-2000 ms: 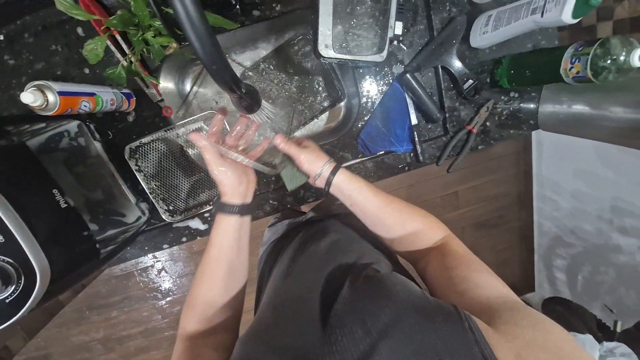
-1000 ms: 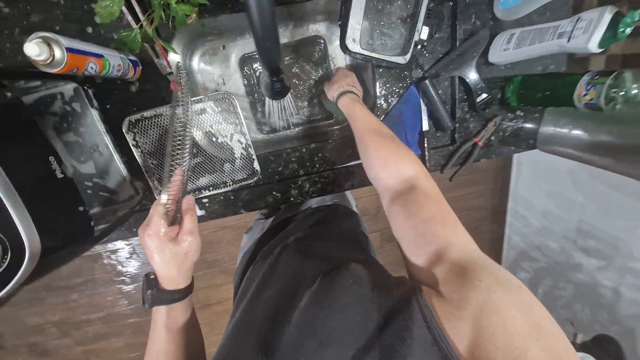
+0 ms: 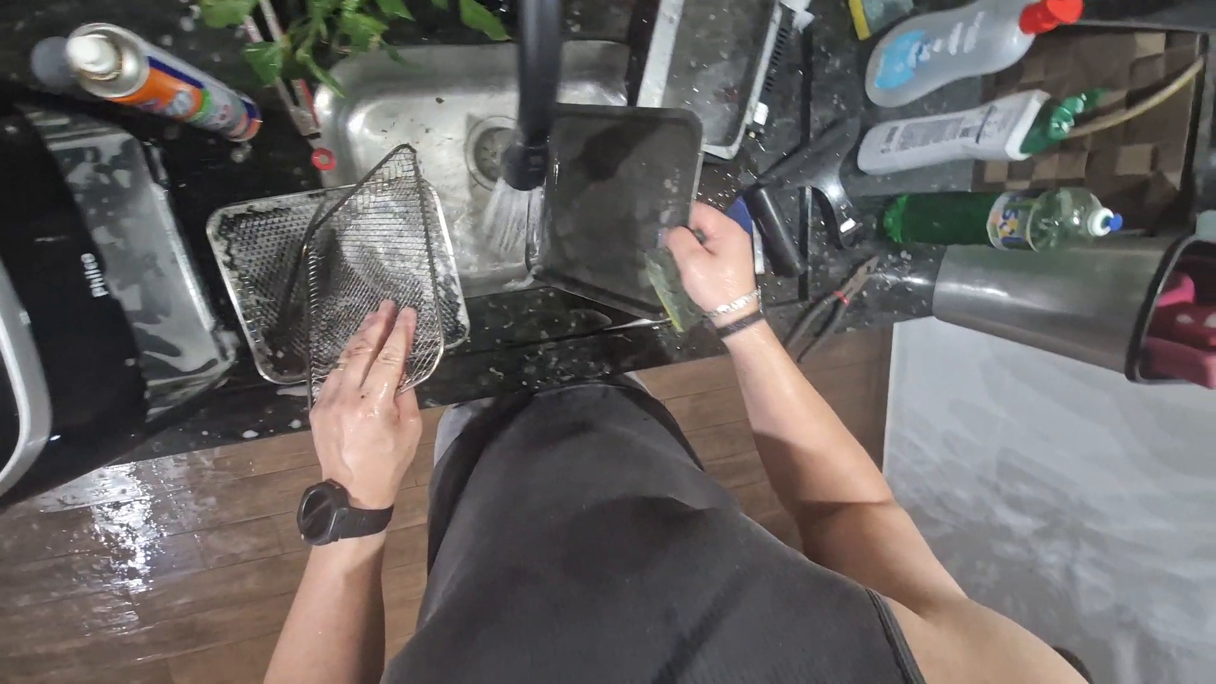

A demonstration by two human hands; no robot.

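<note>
My left hand [image 3: 369, 408] has its fingers against a wire mesh basket [image 3: 380, 237], which stands tilted over a perforated metal tray [image 3: 261, 285] left of the sink. My right hand [image 3: 712, 256] grips the right edge of a dark rectangular pan [image 3: 617, 190], together with a green scouring pad [image 3: 671, 290]. The pan lies over the right part of the steel sink [image 3: 408, 85]. From the black faucet [image 3: 538, 104], water sprays down beside the pan's left edge.
A spray can [image 3: 180, 90], a black appliance [image 3: 66, 275] and a plant [image 3: 323, 33] are at left. Right of the sink lie another metal tray [image 3: 712, 66], a squeegee [image 3: 807, 180], red-handled pliers [image 3: 834, 302], several bottles and a steel bin [image 3: 1045, 304].
A second ago my right hand was down in the sink; now it holds the dark pan's edge. The wire mesh in my left hand has moved over the perforated tray.
</note>
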